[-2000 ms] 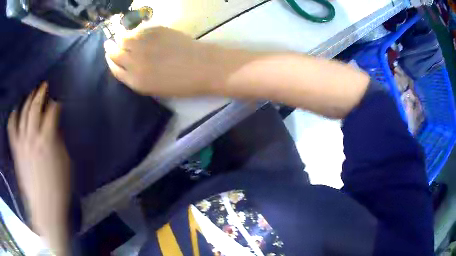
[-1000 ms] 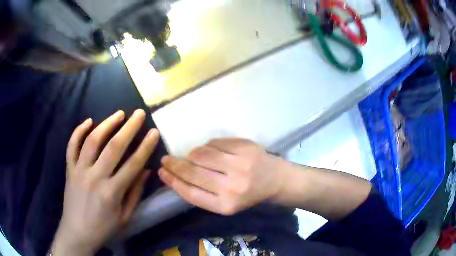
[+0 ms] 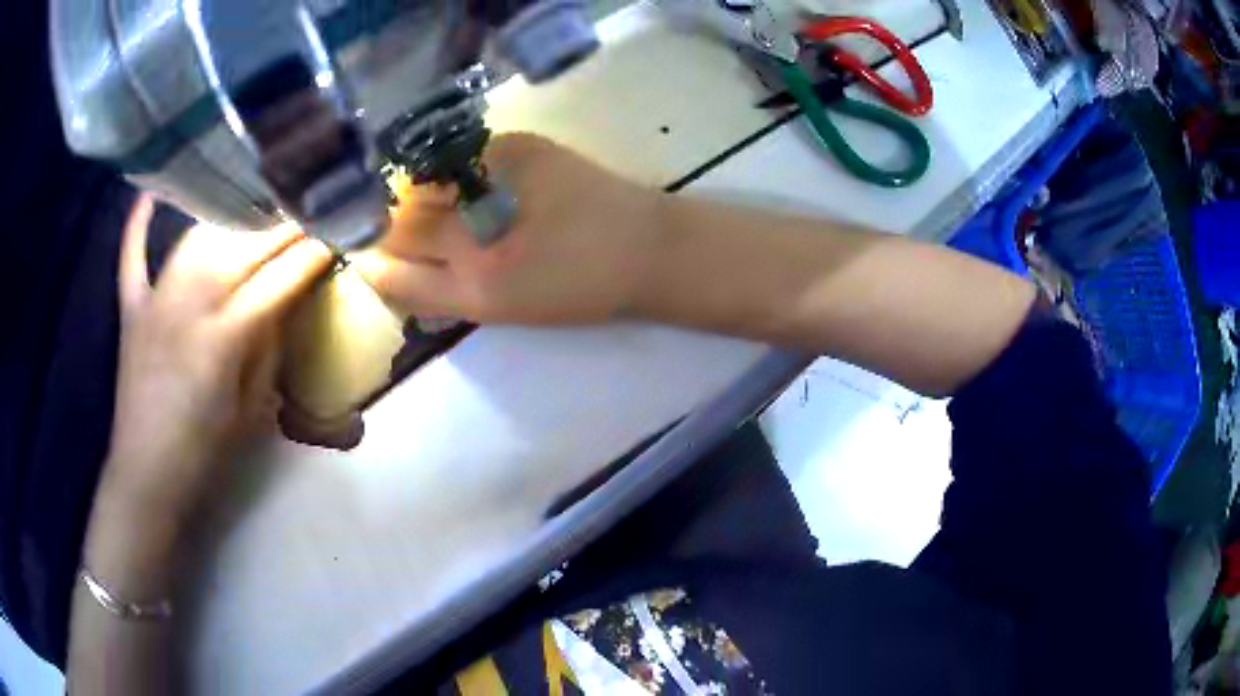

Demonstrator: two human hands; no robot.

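Observation:
The dark garment piece point(image 3: 55, 326) lies at the far left, beyond and beside my left hand. My left hand point(image 3: 204, 320) is at the lit needle area, its fingertips reaching under the sewing machine head point(image 3: 204, 95). My right hand point(image 3: 544, 245) is just right of the needle, its fingers pointing left under the head, partly behind the grey attachment point(image 3: 488, 214). The fingertips of both hands are close together in the glare. Whether either hand pinches cloth there is hidden by the machine head and the bright light.
Scissors with a green and a red handle loop point(image 3: 870, 136) lie on the white table point(image 3: 449, 476) at upper right. A blue plastic basket point(image 3: 1142, 299) holding cloth stands at the right beyond the table edge. The table's front edge runs diagonally below my right forearm.
Both hands have moved up from the table's front part to the needle. The dark cloth now shows further left, uncovering white table. The machine head appears larger in view.

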